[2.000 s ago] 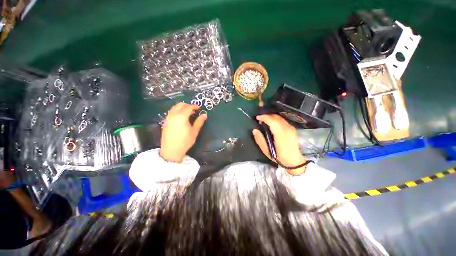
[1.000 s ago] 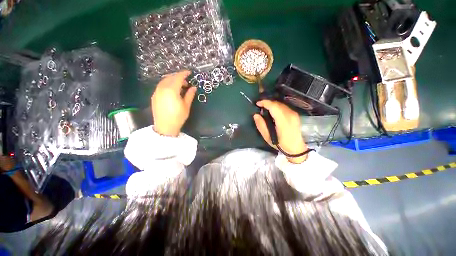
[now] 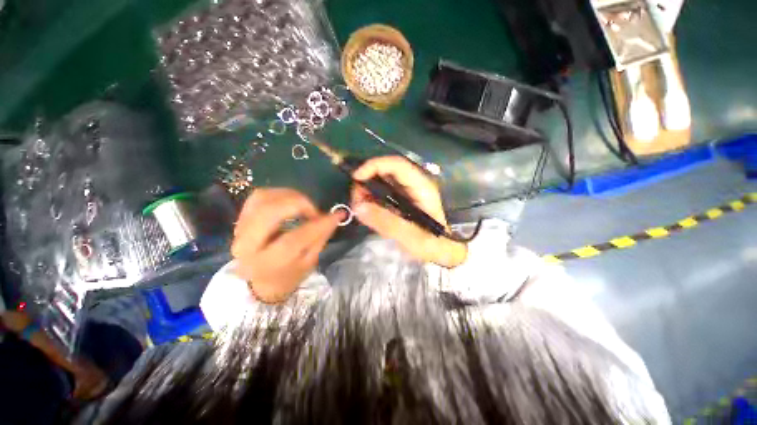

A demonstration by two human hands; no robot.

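Observation:
My left hand (image 3: 280, 241) holds a silver metal ring (image 3: 341, 214) at its fingertips near the bench's front edge. My right hand (image 3: 407, 212) holds the black soldering iron (image 3: 397, 199), its brass-coloured tip pointing up and left towards the loose rings. The right fingertips are close to the held ring; whether they touch it I cannot tell. A loose pile of rings (image 3: 315, 112) lies below the clear blister tray (image 3: 241, 62). A cluster of small connector-like parts (image 3: 236, 178) lies just above my left hand.
A solder spool (image 3: 172, 222) stands left of my left hand, beside clear plastic trays (image 3: 62, 195). A round tub (image 3: 378, 66) holds whitish pieces. Tweezers (image 3: 402, 149) lie by the black fan (image 3: 490, 104). White-ended items (image 3: 656, 100) are far right. Another person's arm (image 3: 50, 349) shows lower left.
My left hand has moved from beside the ring pile down to the front edge and now holds a ring. My right hand with the iron has come left beside it. The view has shifted.

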